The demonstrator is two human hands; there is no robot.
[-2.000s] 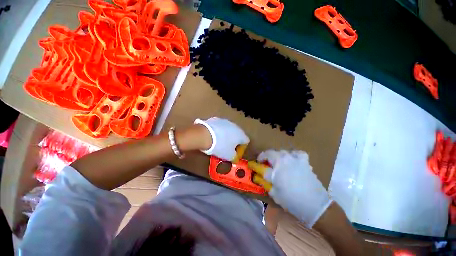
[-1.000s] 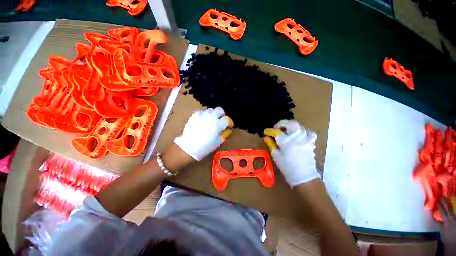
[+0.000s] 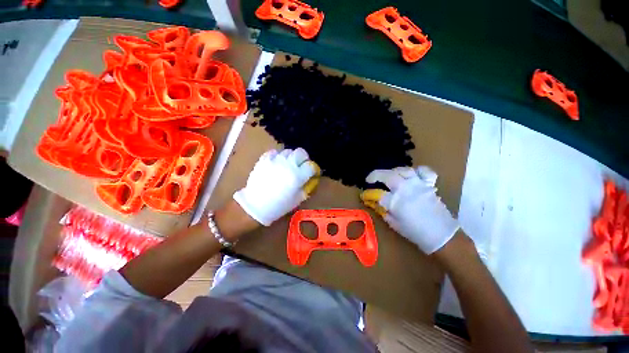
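Note:
One orange controller shell [image 3: 332,245] lies flat on the cardboard sheet [image 3: 265,186] in front of me, its two grips towards me. A heap of small black parts [image 3: 331,114] lies just beyond it. My left hand [image 3: 276,186], in a white glove with yellow fingertips, is at the heap's near edge, left of and above the shell. My right hand [image 3: 414,205], gloved the same way, is at the heap's near right edge. Neither hand touches the shell. The fingertips are curled, and I cannot tell whether either hand holds a black part.
A pile of orange shells [image 3: 134,117] covers the left cardboard. Spaced shells [image 3: 400,33] lie on the dark green conveyor belt [image 3: 476,55] beyond. Another orange cluster [image 3: 614,258] is at the far right on the white bench [image 3: 531,227]. Shiny bagged shells [image 3: 100,241] are in the carton at lower left.
Two seconds ago both hands were at the shell; it now lies free and both hands are at the heap. Since one second ago my right hand has shifted only slightly.

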